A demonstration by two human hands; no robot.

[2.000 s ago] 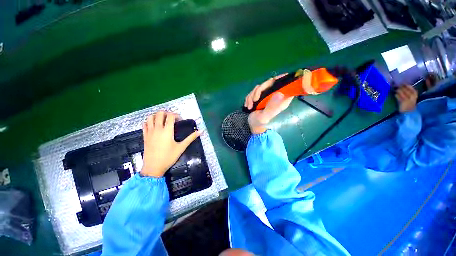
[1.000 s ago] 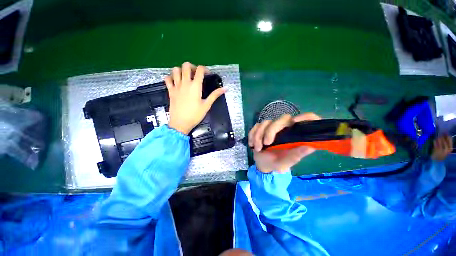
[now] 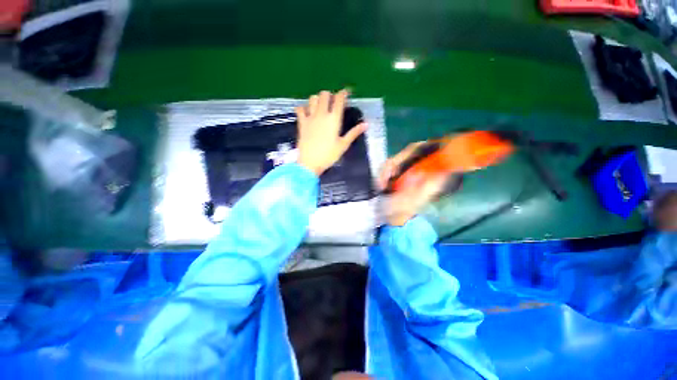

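Observation:
A black plastic housing (image 3: 249, 167) with a small white centre part lies flat on a bubble-wrap sheet (image 3: 182, 193). My left hand (image 3: 323, 137) rests on its right part, fingers apart and reaching its far edge, thumb pointing right. My right hand (image 3: 408, 185), blurred, is closed around an orange and black electric screwdriver (image 3: 475, 151). The screwdriver lies roughly sideways, its front end toward the housing's right edge. Its tip is hidden or too blurred to tell whether it touches. No screw can be made out.
A blue parts bin (image 3: 622, 182) stands at the right, near another person's hand (image 3: 664, 211). A black cable crosses the green bench. A crumpled clear bag (image 3: 89, 163) lies at the left. Other black parts on sheets lie far left and far right (image 3: 623, 70). A red tray (image 3: 590, 6) is at the far edge.
The view has turned and shifted. My right hand has brought the screwdriver closer to the housing's right edge and tilted it. The dark mesh dish no longer shows clearly. My left hand stays on the housing.

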